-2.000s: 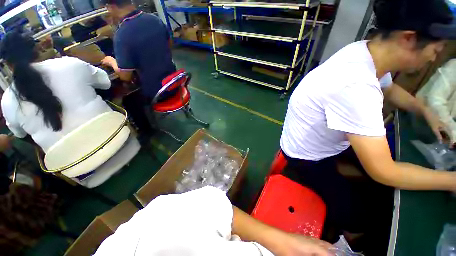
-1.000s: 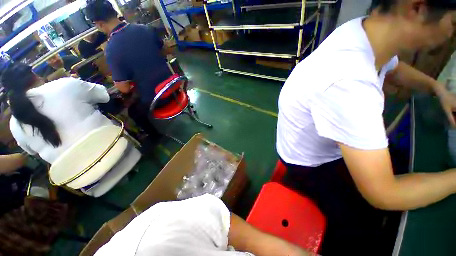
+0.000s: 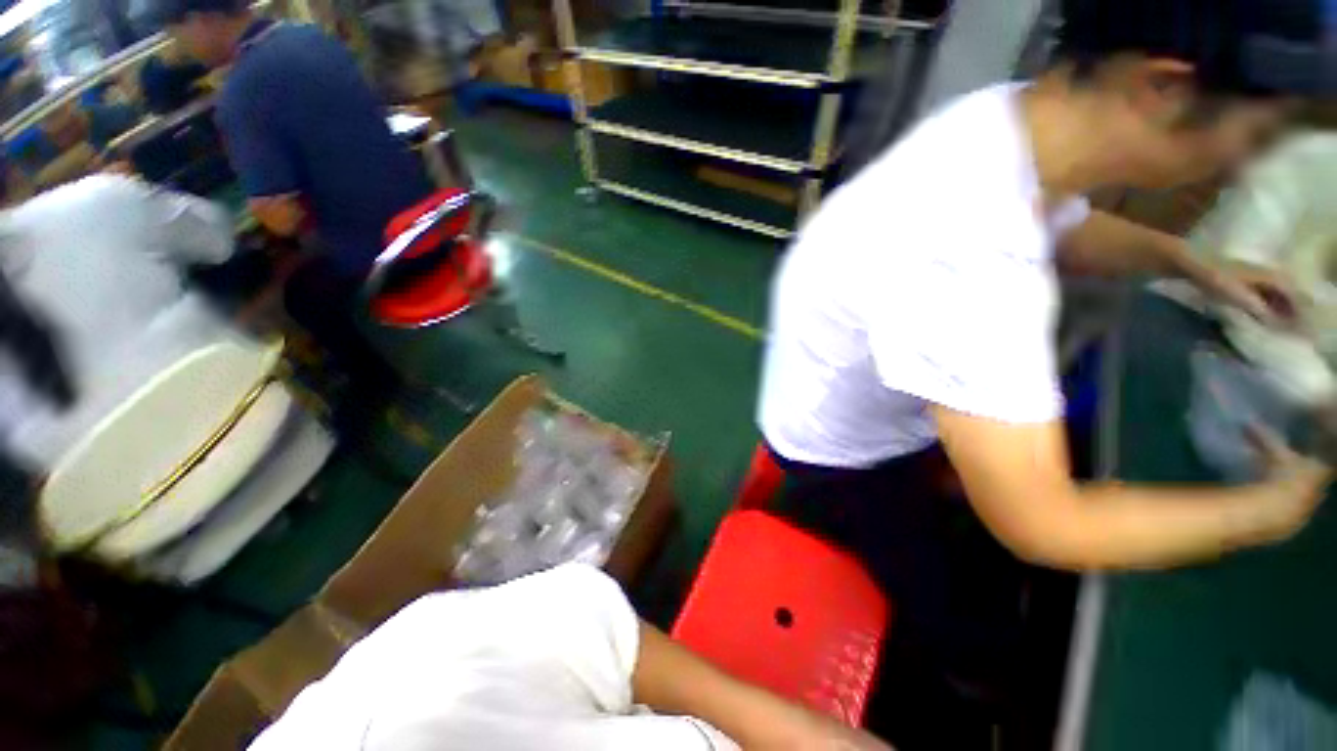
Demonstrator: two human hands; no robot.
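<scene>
My white-sleeved left arm [image 3: 719, 695] crosses the bottom of the view and runs to the right. Its hand is cut off by the bottom edge. My right hand is out of the picture. An open brown carton [image 3: 403, 550] stands on the floor beyond my shoulder. Clear bagged parts [image 3: 550, 499] lie heaped in it. At the right, a neighbour's hands are at a blurred clear plastic bag [image 3: 1229, 418] over the green bench [image 3: 1136, 646]. Another blurred clear bag [image 3: 1279, 719] lies at the bottom right corner.
A red stool [image 3: 785, 609] stands between my arm and the neighbour in white [image 3: 924, 294]. A second red seat [image 3: 433, 264] and a cream chair back [image 3: 161, 440] are at the left, near two seated workers. A wheeled rack [image 3: 704, 132] stands behind on the green floor.
The view has shifted, and the carton and stool appear further left. My left hand, at a clear bag by the bottom edge two seconds ago, is out of view. The neighbour's near forearm is raised.
</scene>
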